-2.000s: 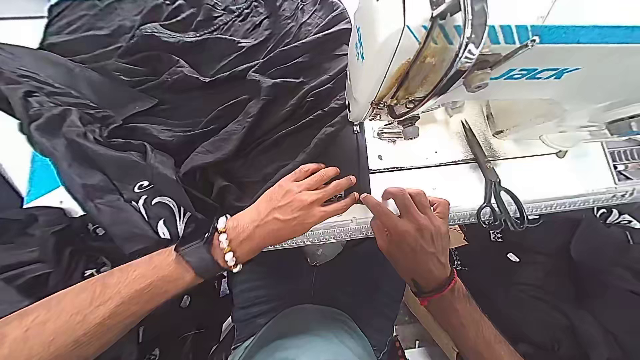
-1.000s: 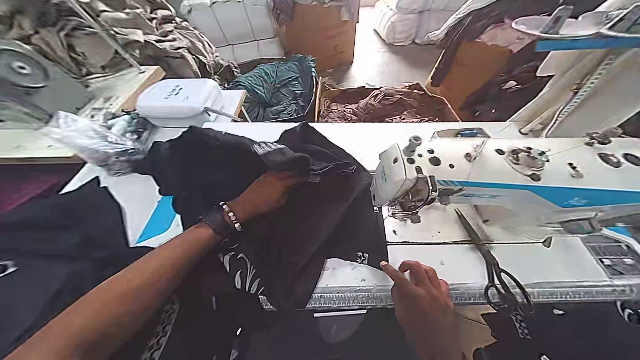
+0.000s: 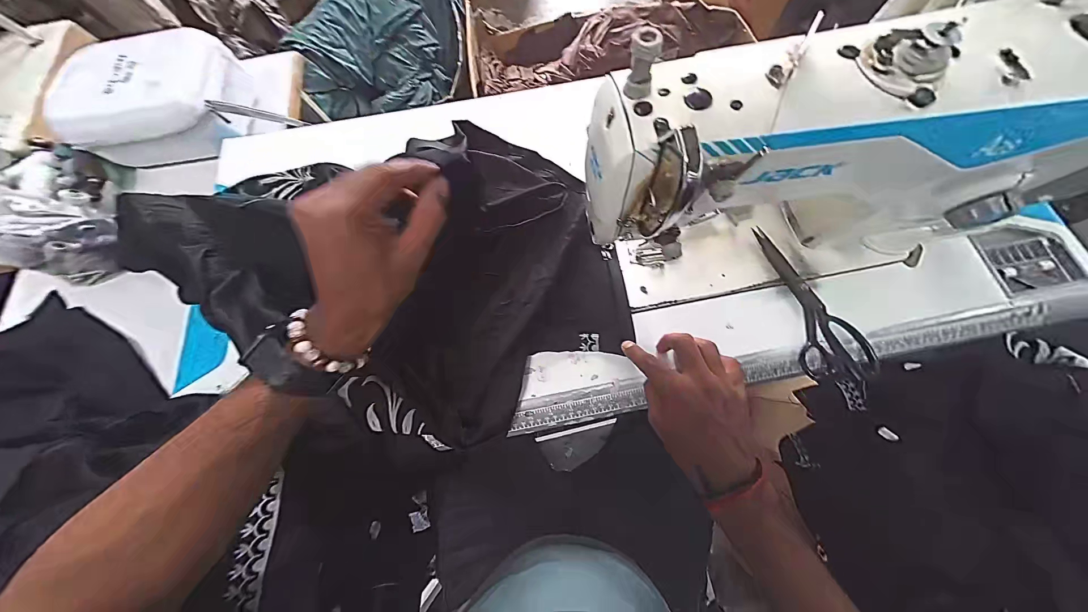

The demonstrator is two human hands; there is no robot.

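Note:
A black fabric garment (image 3: 527,280) with white embroidery lies folded on the white sewing table, its right edge close beside the presser foot (image 3: 659,251) of a white and blue Jack sewing machine (image 3: 816,161). My left hand (image 3: 365,246), wearing a beaded bracelet, is raised over the garment and pinches a fold of the black cloth between thumb and fingers. At the cloth's lower right corner, my right hand (image 3: 693,382) touches the edge with its index fingertip, the other fingers curled. Black-handled scissors (image 3: 820,327) lie to the right of that hand.
A ruler strip (image 3: 578,412) runs along the table's front edge. More black cloth (image 3: 952,476) hangs at the right and lies at the left. A white plastic container (image 3: 149,89) and a plastic bag of spools (image 3: 59,221) stand at the left. Boxes of cloth are behind the table.
My left hand has moved away from the cloth's lower right corner to its upper left part, lifting and folding the cloth. My right hand stays near the corner. The view has shifted markedly.

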